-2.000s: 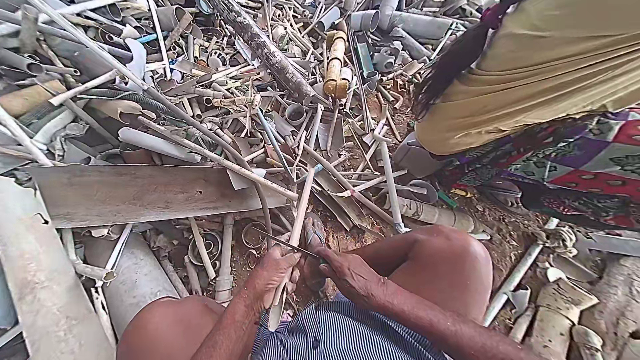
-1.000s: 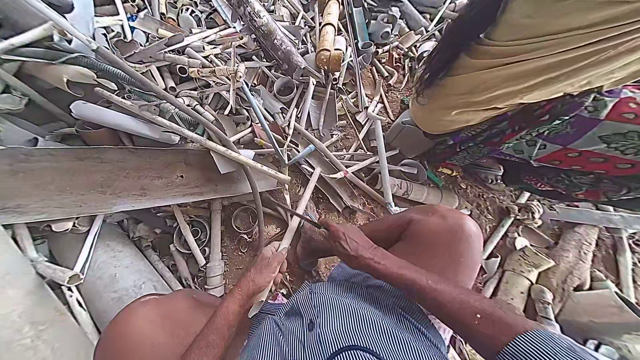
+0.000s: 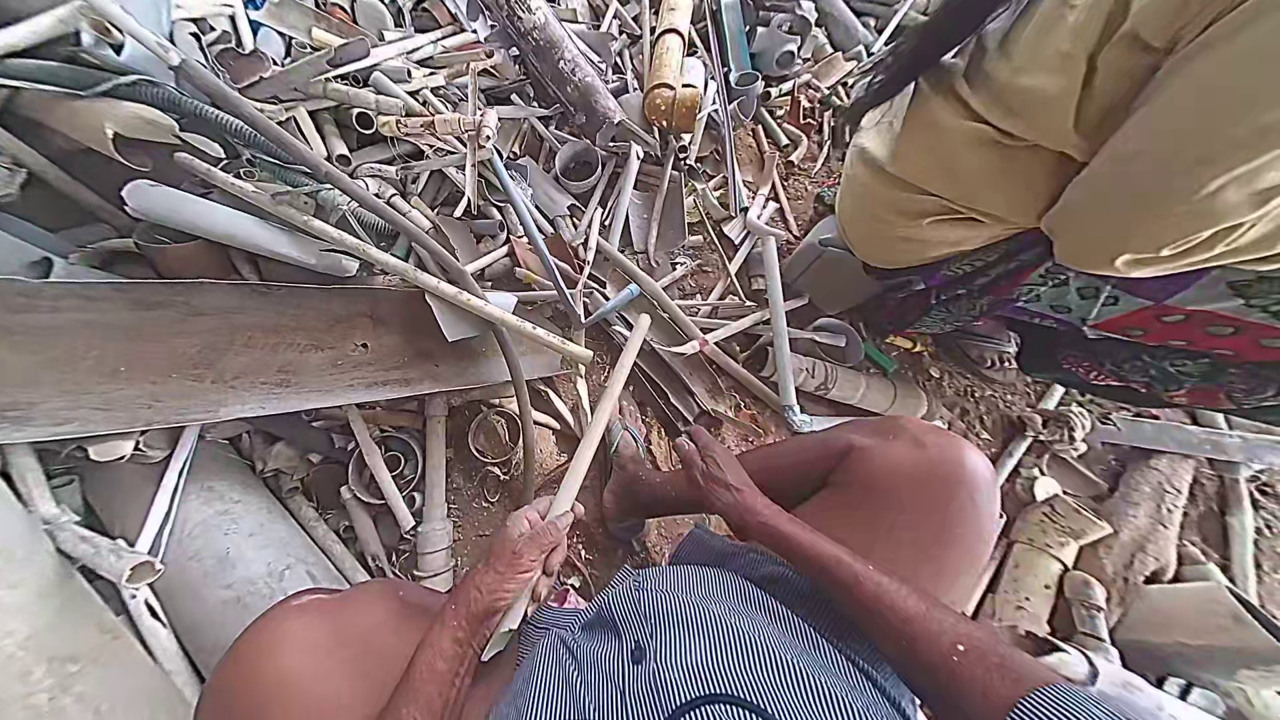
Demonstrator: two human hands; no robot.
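Note:
My left hand (image 3: 525,552) is closed around the lower part of a pale plastic pipe (image 3: 600,420), which slants up and to the right in front of my lap. The pipe's lower end looks split or cut. My right hand (image 3: 715,475) is off the pipe, low over the ground beside my foot (image 3: 628,480); its fingers look extended, and whether something thin lies under them cannot be told. Just left of the held pipe, a dark flexible hose (image 3: 515,380) curves down towards my left hand. A longer cream pipe (image 3: 400,262) lies across the scrap beyond.
Scrap pipes and fittings cover the ground ahead. A wide flattened grey-brown sheet (image 3: 240,350) spans the left, above a large grey pipe (image 3: 215,545). At the right a person in a tan garment (image 3: 960,170) sits close by. Broken fittings (image 3: 1040,560) lie beside my right knee.
My right hand, earlier near the pipe with a thin dark tool, has moved away towards the ground by my foot. My left hand keeps hold of the pipe.

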